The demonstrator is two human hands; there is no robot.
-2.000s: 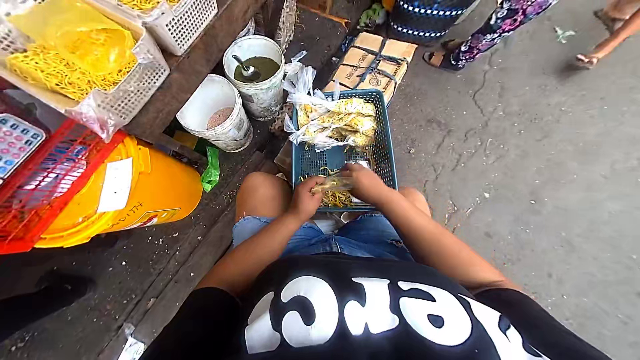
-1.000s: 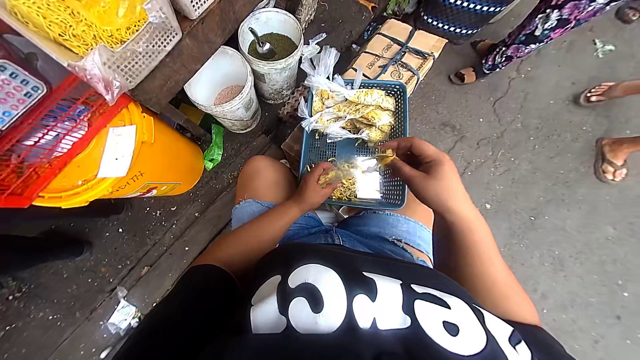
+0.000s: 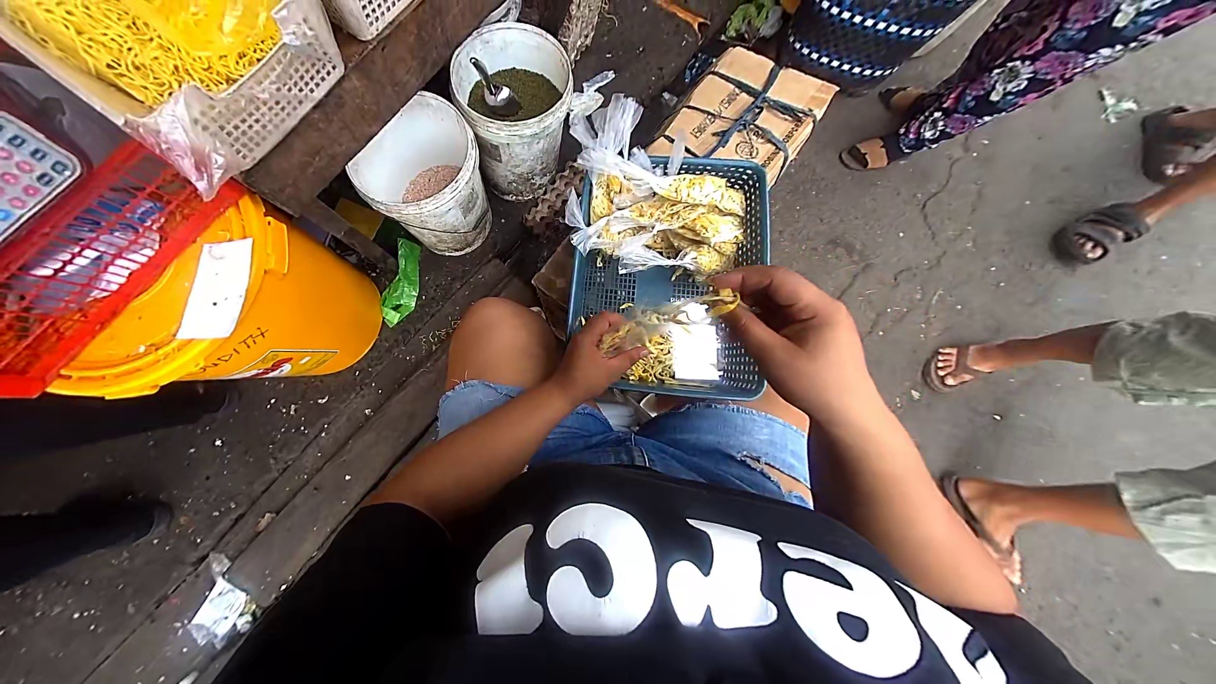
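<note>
A blue plastic basket (image 3: 755, 375) rests in front of my knees. Knotted clear plastic bags (image 3: 674, 218) of yellow contents, seemingly bean sprouts, fill its far half. Loose sprouts (image 3: 651, 363) and a white rectangular item (image 3: 696, 350) lie in its near half. My left hand (image 3: 598, 356) grips one end of a small clear bag (image 3: 655, 321) with yellowish contents, held over the basket. At the bag's other end, my right hand (image 3: 784, 328) pinches a yellow strip, perhaps a rubber band, between thumb and fingers.
Two white buckets (image 3: 446, 214) (image 3: 522, 157) stand ahead left, one with a scoop. A tied cardboard bundle (image 3: 741, 104) touches the basket's far side. Left are a yellow lidded drum (image 3: 323, 294), a red crate (image 3: 95, 256) and a noodle basket (image 3: 285, 104). People's sandalled feet (image 3: 959, 366) are at right.
Both hands were close together over the basket two seconds ago; my right hand has since moved to the right, away from my left. More bystanders' feet have come into view at right.
</note>
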